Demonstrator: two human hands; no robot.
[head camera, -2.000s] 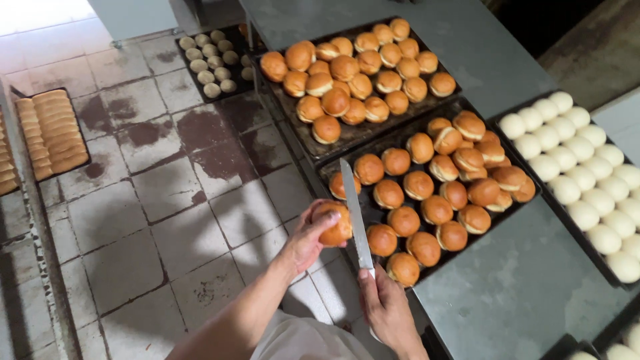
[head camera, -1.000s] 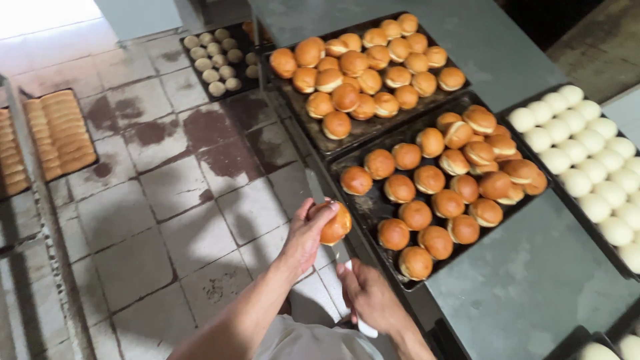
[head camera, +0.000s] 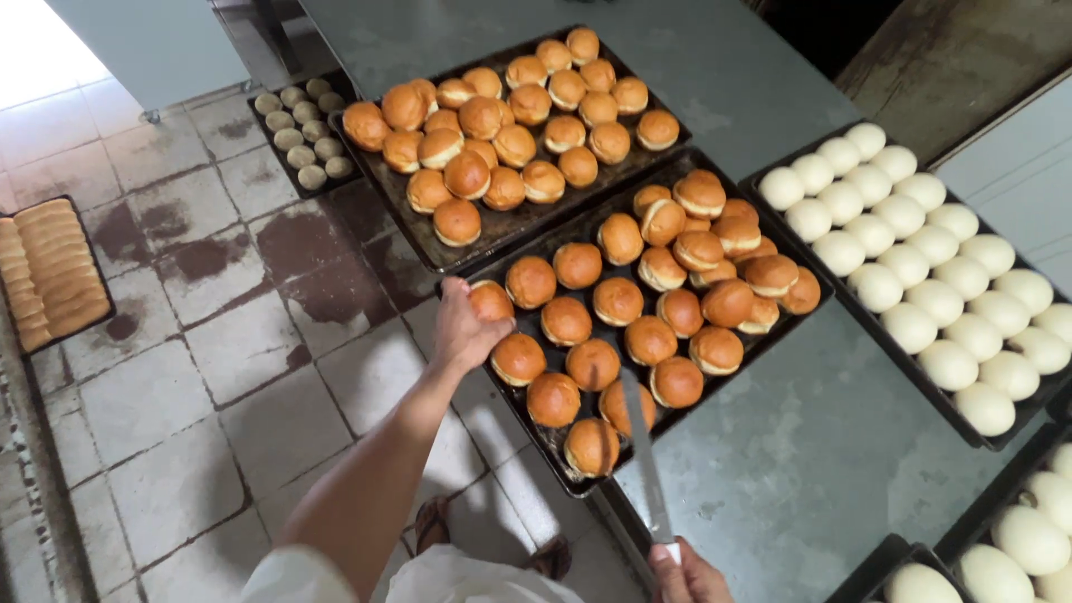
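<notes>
My left hand (head camera: 469, 328) has its fingers around a browned round bun (head camera: 491, 301) at the left corner of the near dark baking tray (head camera: 536, 452). In my right hand (head camera: 688, 576), at the bottom, is the white handle of a long knife (head camera: 651, 461). Its blade points up over the tray's near edge, in front of a bun (head camera: 620, 408). Other buns stand in loose rows on this tray and lie heaped toward its right end. Behind it, a second baking tray (head camera: 435, 243) bears more buns, several with a pale band around the side.
Both trays rest on a grey metal table (head camera: 804, 435). Right of them is a tray of pale dough balls (head camera: 934, 303), with more dough balls (head camera: 1030, 536) at lower right. On the tiled floor (head camera: 293, 444) are a tray of small dough balls (head camera: 301, 157) and browned loaves (head camera: 63, 272) at left.
My left hand has moved from over the floor to the tray's left corner with a bun. The knife, beside the left hand's bun a second ago, is now over the tray's near edge.
</notes>
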